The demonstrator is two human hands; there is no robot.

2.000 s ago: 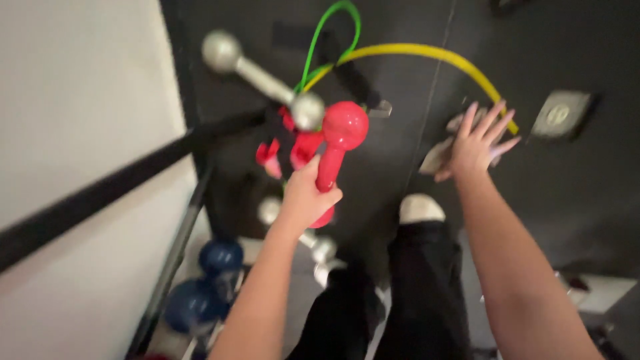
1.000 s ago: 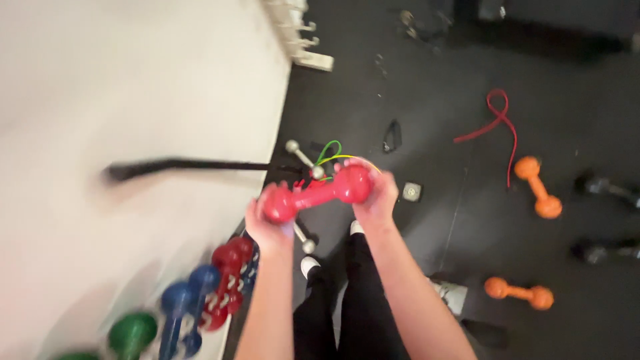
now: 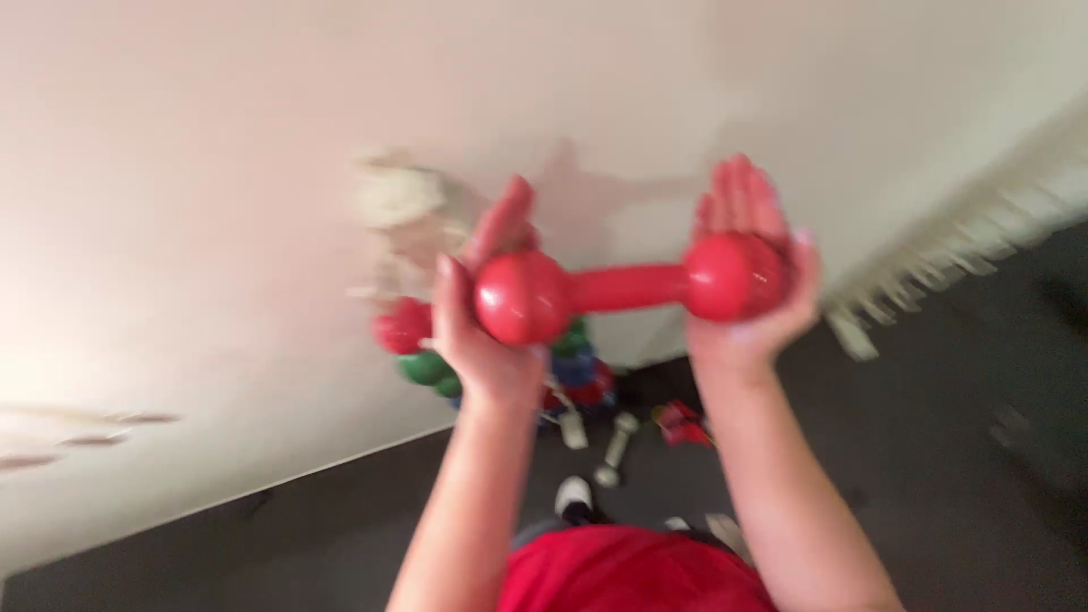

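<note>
A glossy red dumbbell [image 3: 629, 289] lies almost level between my hands, in front of the pale wall. My left hand [image 3: 493, 331] supports its left ball end, with the thumb on the near side and the fingers beyond. The right ball end rests in the palm of my right hand [image 3: 752, 263], whose fingers stretch upward and are not wrapped around it. Neither hand is on the bar. The picture is blurred by motion.
Behind my left hand, a wall rack holds a red dumbbell [image 3: 403, 325], green ones [image 3: 425, 368] and others. A white dumbbell [image 3: 616, 450] and a red item [image 3: 682, 424] lie on the dark floor. A row of pale hooks [image 3: 926, 268] lines the wall at right.
Two seconds ago only my left hand held the red dumbbell, while my right was open near the floor. Both hands now support its ends. The view has swung toward the wall.
</note>
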